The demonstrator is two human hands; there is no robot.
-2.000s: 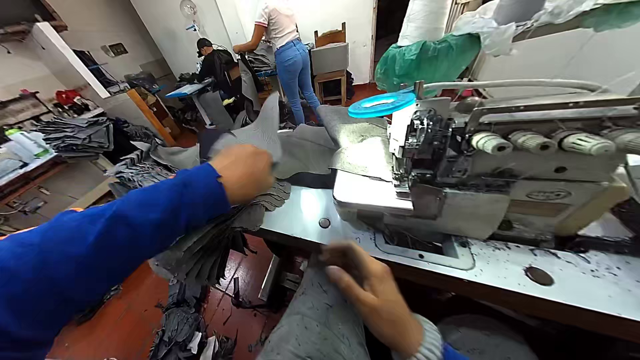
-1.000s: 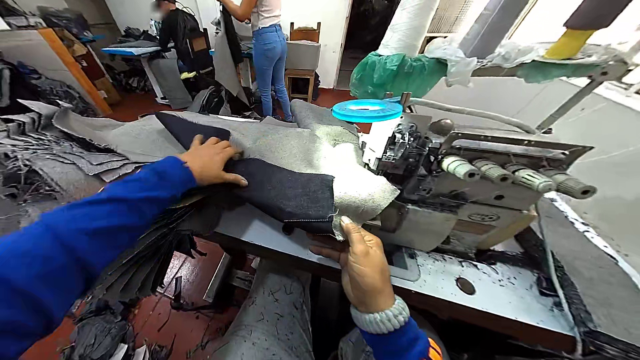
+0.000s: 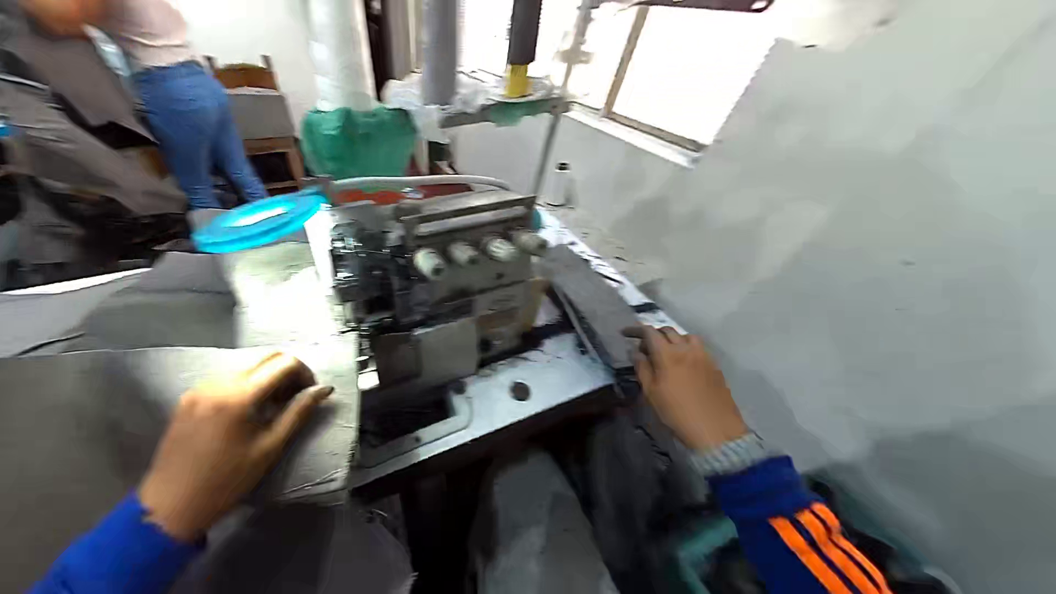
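Note:
My left hand (image 3: 235,437) rests on a grey fabric piece (image 3: 107,412) beside the needle area of an overlock sewing machine (image 3: 462,289), thumb and fingertips near each other; whether it pinches the cloth is unclear. The fabric's straight edge lies alongside the machine's presser area, lit by a lamp with a blue ring (image 3: 260,223). My right hand (image 3: 681,384) touches the near end of a stack of narrow dark grey fabric pieces (image 3: 590,301) at the machine's right; its fingertips are at the stack's edge, and its grip cannot be made out.
A person in jeans (image 3: 186,115) stands at the back left near a wooden chair (image 3: 256,124). Piled dark fabric (image 3: 74,165) lies at left. A thread cone (image 3: 561,186) stands behind the machine. The wall (image 3: 866,272) and window bound the right side.
The view has swung right. My right hand has left the cloth by the needle and moved right to the narrow pieces. My left hand is now closer to the machine's needle area.

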